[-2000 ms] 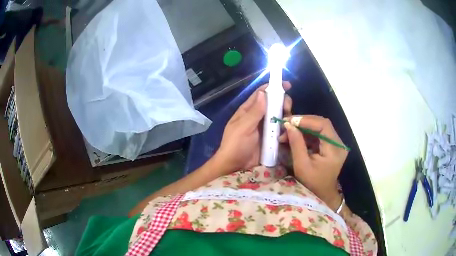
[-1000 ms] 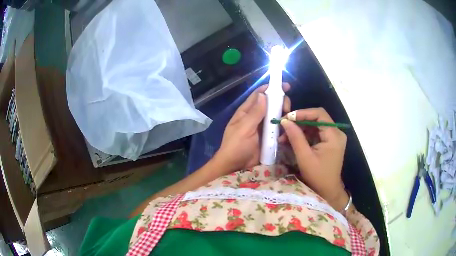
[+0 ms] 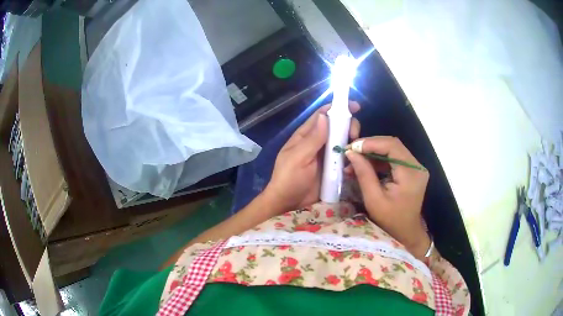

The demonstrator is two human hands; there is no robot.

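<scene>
A slim white handheld unit [image 3: 334, 162] stands upright in the picture, its head glaring bright white. My left hand [image 3: 301, 162] holds it around the body from the left, with fingertips showing on its right side. My right hand [image 3: 395, 188] pinches a thin dark green rod [image 3: 395, 161] between thumb and index finger. The rod's left tip touches the dark button spot on the unit's body. A light band is on the right index finger. The unit's lower end is just above the flowered apron on my lap.
A translucent white bag [image 3: 162, 99] lies over the machine [image 3: 262, 92] with a green button. A carton [image 3: 40, 148] holding rows of parts is at the left. Blue-handled nippers [image 3: 522, 227] and a pile of small white parts [image 3: 548, 191] lie on the pale table [image 3: 454, 123].
My right hand and the rod's outer end have tilted up, then slightly back down, while the tip stays at the button spot. My left hand and the lit unit have hardly moved.
</scene>
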